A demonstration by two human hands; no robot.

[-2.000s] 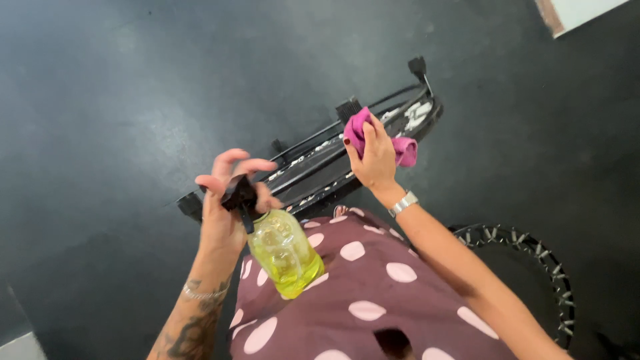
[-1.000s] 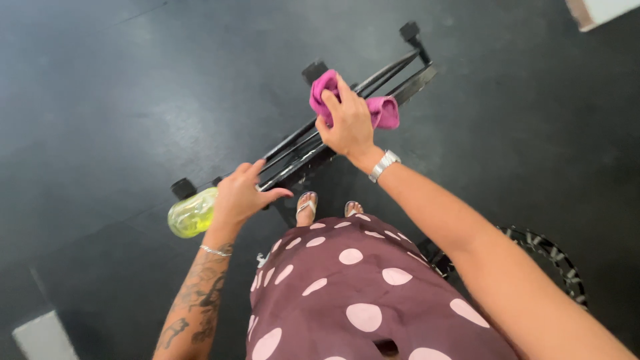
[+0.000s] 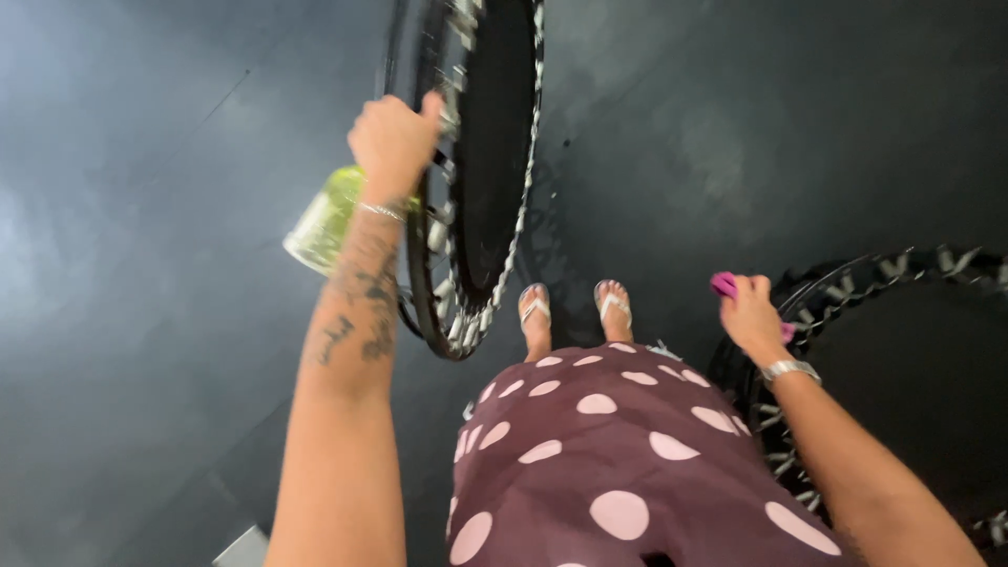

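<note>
My left hand (image 3: pixel 395 146) is at the near rim of a mini trampoline (image 3: pixel 496 150) that stands on edge, its black mat and light-coloured bands facing right. A clear spray bottle with yellow-green liquid (image 3: pixel 324 224) hangs beneath that hand and wrist; its sprayer head is hidden and the fingers are blurred. My right hand (image 3: pixel 750 313) is closed on a pink cloth (image 3: pixel 724 284), near the upper left rim of a second mini trampoline (image 3: pixel 890 378), at the right.
Dark, smooth floor (image 3: pixel 646 181) lies under everything. My feet in white-strapped flip-flops (image 3: pixel 535 311) stand between the two trampolines, below a polka-dot garment (image 3: pixel 598 465). A pale block or edge (image 3: pixel 242 549) shows at the lower left.
My right hand has left the first trampoline's frame and moved right with the pink cloth, to beside the second trampoline. The first trampoline has turned from slanting to nearly upright in the view.
</note>
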